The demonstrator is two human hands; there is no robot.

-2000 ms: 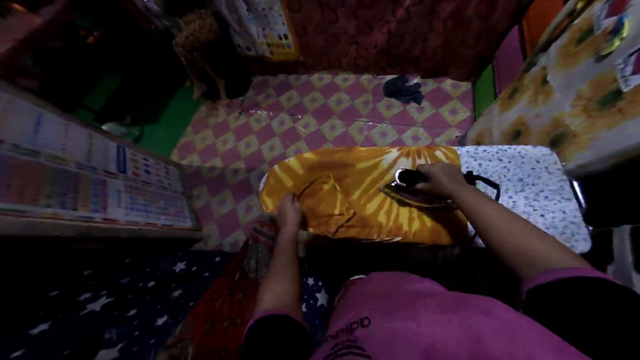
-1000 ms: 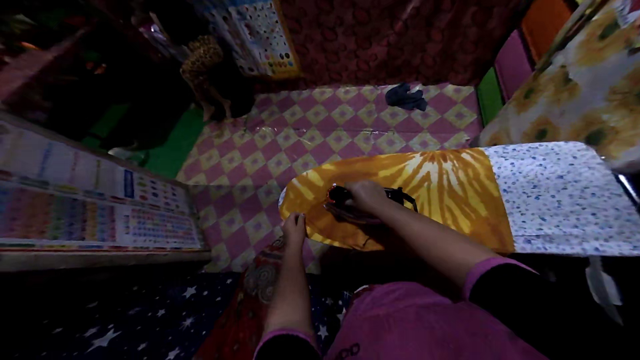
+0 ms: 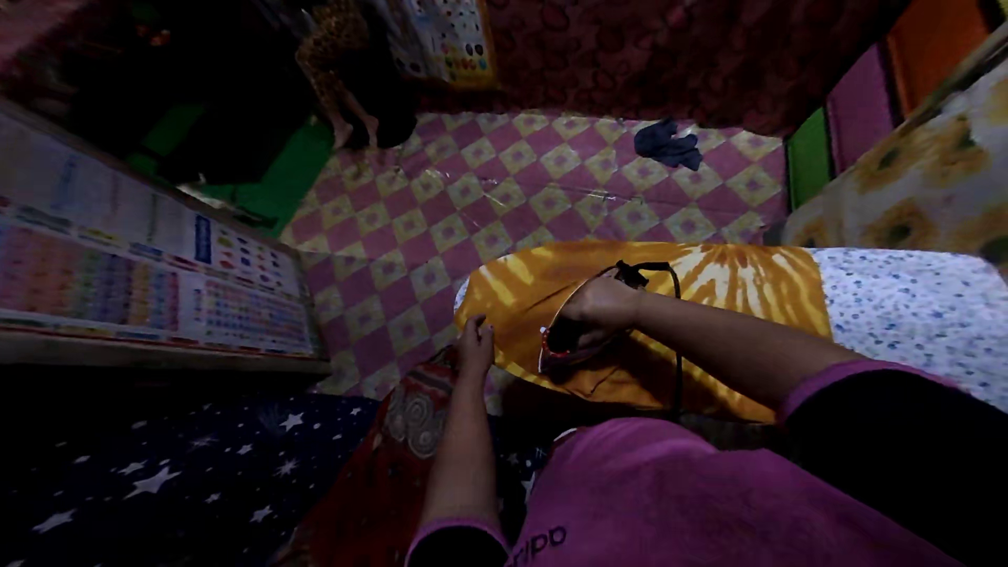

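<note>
An orange and white tie-dye cloth (image 3: 748, 291) lies over the left and middle of an ironing board (image 3: 913, 315) with a white, blue-flowered cover. My right hand (image 3: 602, 305) grips a clothes iron (image 3: 561, 340), which rests on the cloth with its tip toward the lower left. The iron's black cord (image 3: 676, 331) loops past my wrist and down over the near side. My left hand (image 3: 476, 344) is at the board's left end, fingers at the cloth's edge; whether they pinch it is hard to tell.
A person's bare legs (image 3: 358, 118) show at the upper left. A dark crumpled cloth (image 3: 668, 146) lies on the patterned floor (image 3: 488, 197). Left stands a low panel with printed charts (image 3: 142, 268). A star-patterned fabric (image 3: 197, 465) and a red patterned cloth (image 3: 378, 465) are close by, lower left.
The iron in my right hand went from the cloth's right part to its left part, and its tip has since swung toward me. My left hand stays near the board's left end.
</note>
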